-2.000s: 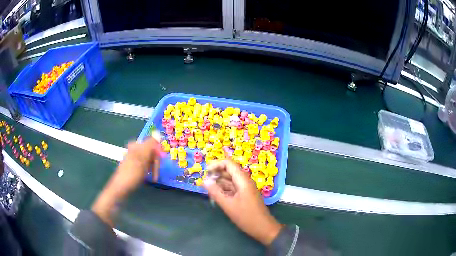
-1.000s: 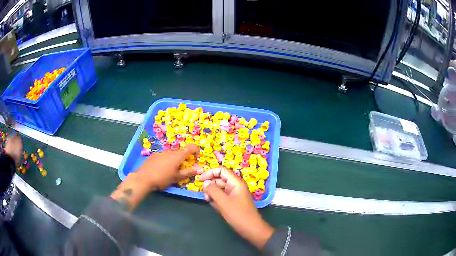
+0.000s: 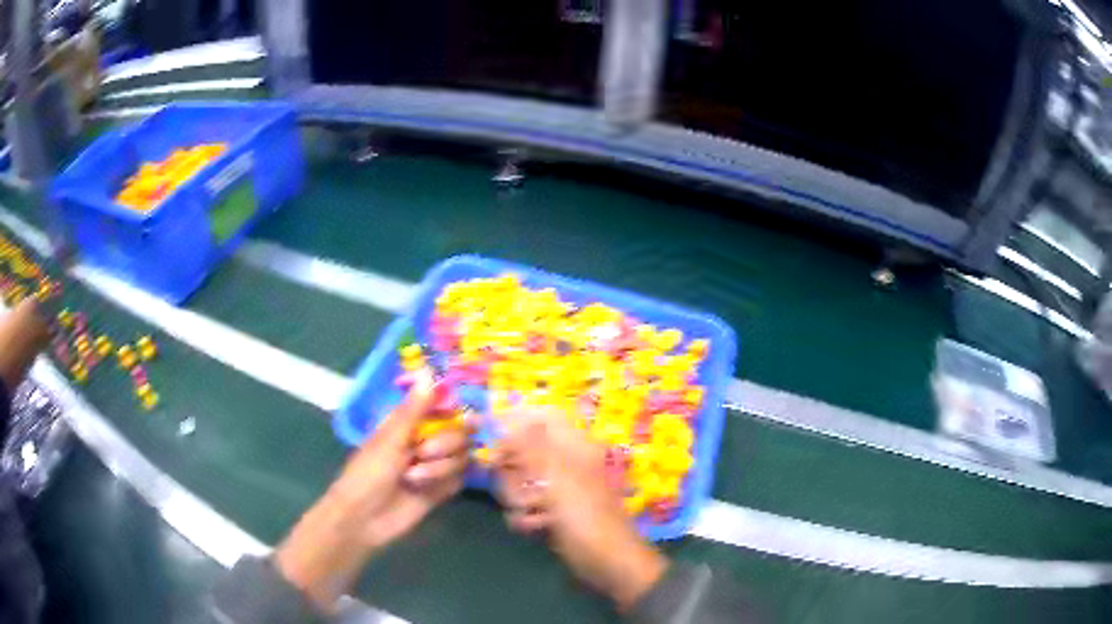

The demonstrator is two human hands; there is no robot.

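Note:
A light blue shallow tray (image 3: 719,366) holds a heap of yellow toy figures (image 3: 665,445) with pink ones among them. The view is blurred. My left hand (image 3: 396,469) is at the tray's near left part, palm turned up, with fingers curled around at least one yellow figure and something pink at the fingertips. My right hand (image 3: 555,475) is just right of it, over the near edge of the heap, fingers curled. Blur hides whether it holds anything.
A deep blue crate (image 3: 262,183) with orange-yellow figures stands at the back left. Loose figures (image 3: 79,347) lie on the green bench at left, by another person's hand (image 3: 18,341). A clear plastic box (image 3: 994,402) lies at right. A metal-framed cabinet stands behind.
My left hand has lifted from the heap and turned palm up. My right hand's fingers are now over the figures. The camera view has shifted. The other person's hand remains at far left.

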